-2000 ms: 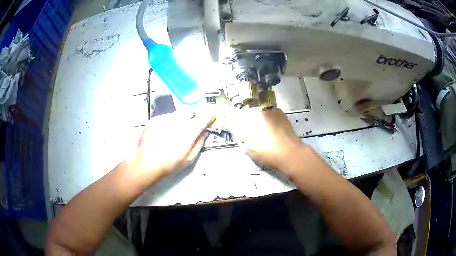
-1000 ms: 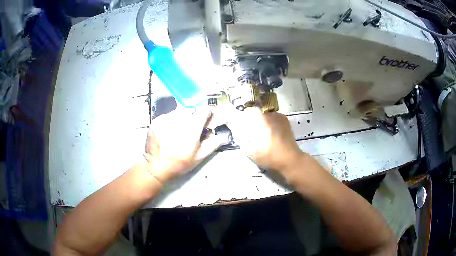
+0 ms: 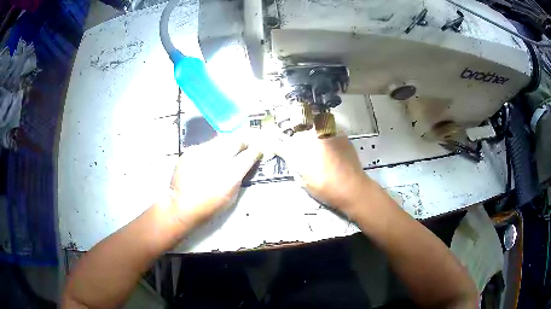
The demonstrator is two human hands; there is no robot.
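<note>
The off-white brother sewing machine (image 3: 362, 66) stands across the worn white table (image 3: 103, 175). My left hand (image 3: 208, 172) lies at the needle area, fingers pointing towards the needle, below the blue lamp (image 3: 208, 93). My right hand (image 3: 329, 166) is on the other side, just below the brass-coloured ribbed cylinders (image 3: 325, 125). The fingertips of both hands nearly meet and are washed out by the lamp. Whether cloth lies between or under the fingers cannot be told. The needle and presser foot are hidden by glare and fingers.
A dark blue crate (image 3: 36, 181) with pale pieces (image 3: 13, 84) stands at the left. Pale cloth (image 3: 477, 247) hangs by an orange-brown rim (image 3: 515, 265) at the lower right. A small metal mechanism (image 3: 462, 148) is below the right end of the machine's arm.
My left thumb and fingers moved in towards the metal plate, back out, and now lie slightly higher and nearer the needle. My right hand has shifted only slightly and stays beside the needle.
</note>
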